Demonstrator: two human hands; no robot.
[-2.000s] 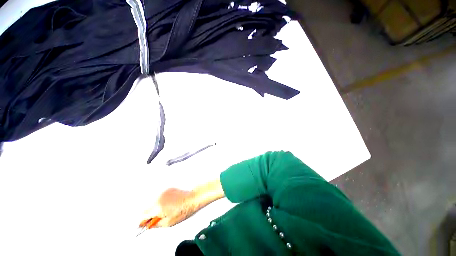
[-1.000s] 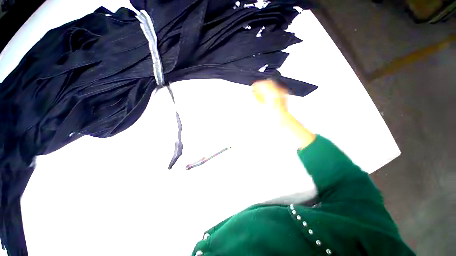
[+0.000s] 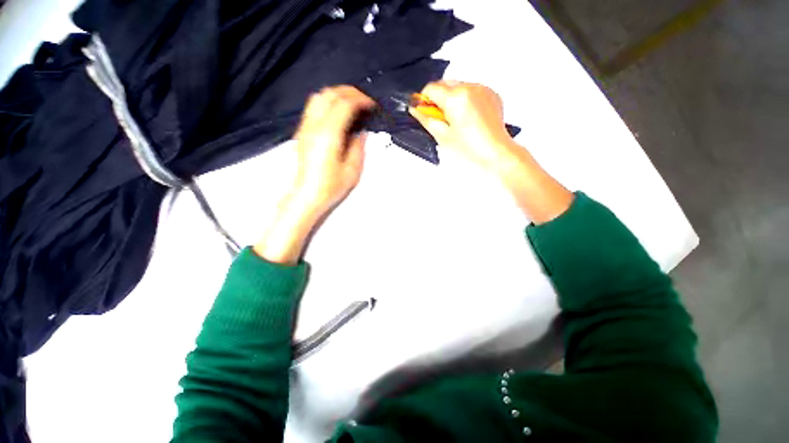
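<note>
A large bundle of dark navy fabric strips (image 3: 251,78) lies across the upper left, gathered by a grey-white tie strip (image 3: 130,125). My left hand (image 3: 333,143) grips the strips near their ends, its fingertips curled over the dark fabric. My right hand (image 3: 471,121) is just to the right, closed around orange thread snips (image 3: 428,110) whose tip points left at a strip end. An angled strip end (image 3: 420,145) shows between my hands. Small white tabs (image 3: 371,19) lie on the strips further up.
The bundle lies on a white table (image 3: 432,251) with a rounded corner at the right. A short loose grey strip (image 3: 333,330) lies by my left sleeve. Concrete floor (image 3: 735,147) with a yellowish line shows beyond the table's right edge.
My left hand has come into view and taken hold of the strips. My right hand is at the strip ends with the snips now visible. The view has shifted, so the bundle appears further left.
</note>
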